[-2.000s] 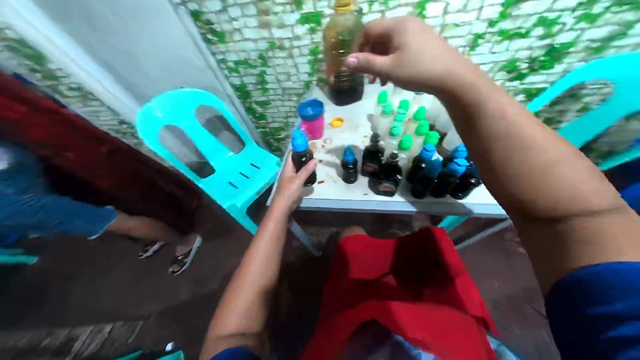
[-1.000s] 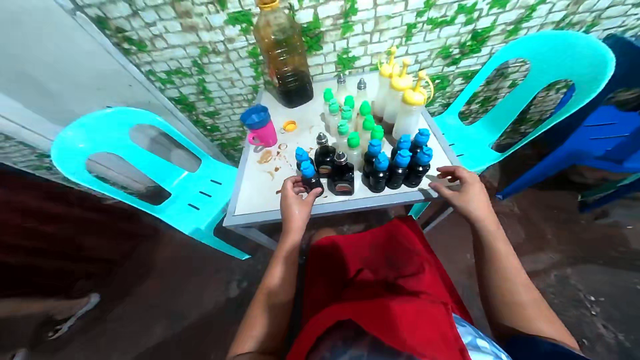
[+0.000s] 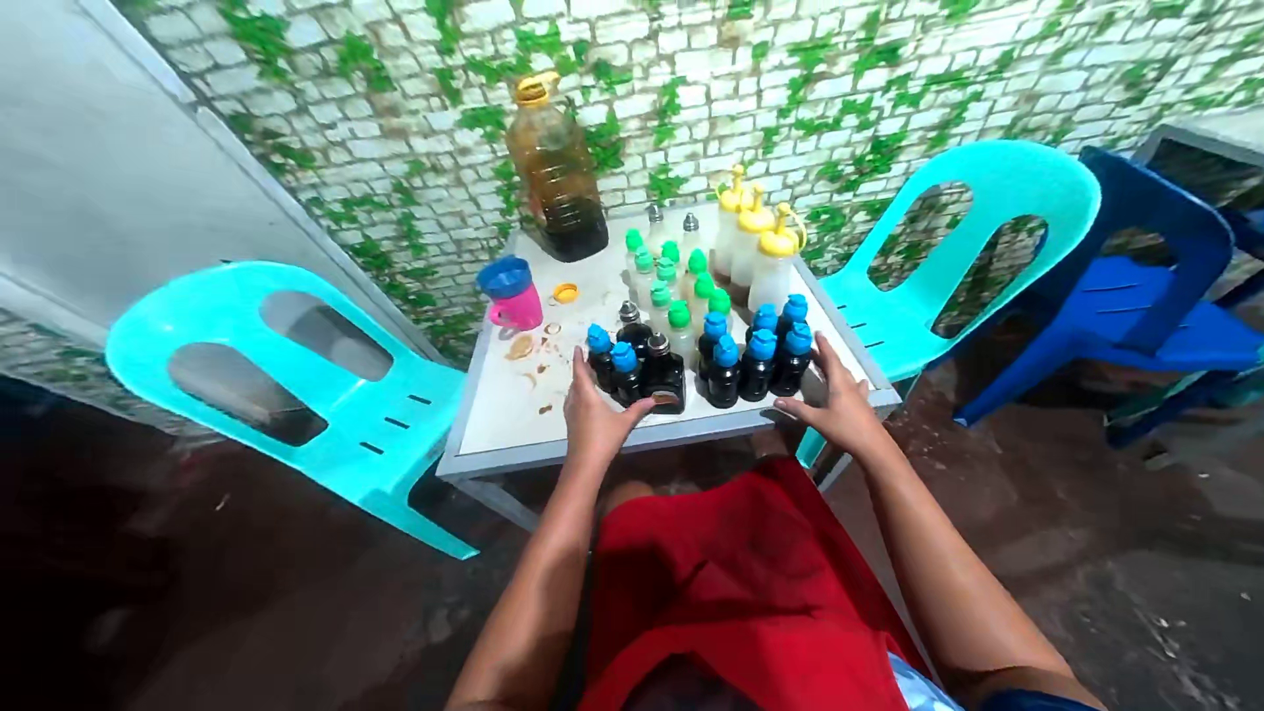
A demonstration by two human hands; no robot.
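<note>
My left hand (image 3: 599,415) curves around the left front of a group of dark bottles, two with blue caps (image 3: 626,373) and two dark glass ones with metal tops (image 3: 664,375). At the right, my right hand (image 3: 834,400) has its thumb and fingers spread against a cluster of blue-capped dark bottles (image 3: 757,365). Behind them stand several small bottles with green caps (image 3: 679,318), two clear ones with metal tops (image 3: 691,230), and squeeze bottles with yellow caps (image 3: 775,267). Whether either hand grips firmly cannot be told.
On the white table (image 3: 504,400) stand a big plastic jug of dark liquid (image 3: 568,188) and a pink mug (image 3: 520,308) with a blue funnel-like piece (image 3: 505,277). An orange cap (image 3: 565,293) and brown spills lie nearby. Turquoise chairs (image 3: 415,395) flank the table; a brick-patterned wall is behind.
My right hand, earlier up at the jug, came down to the table's right side and now touches the blue-capped bottles. My left hand has spread around the left group of bottles.
</note>
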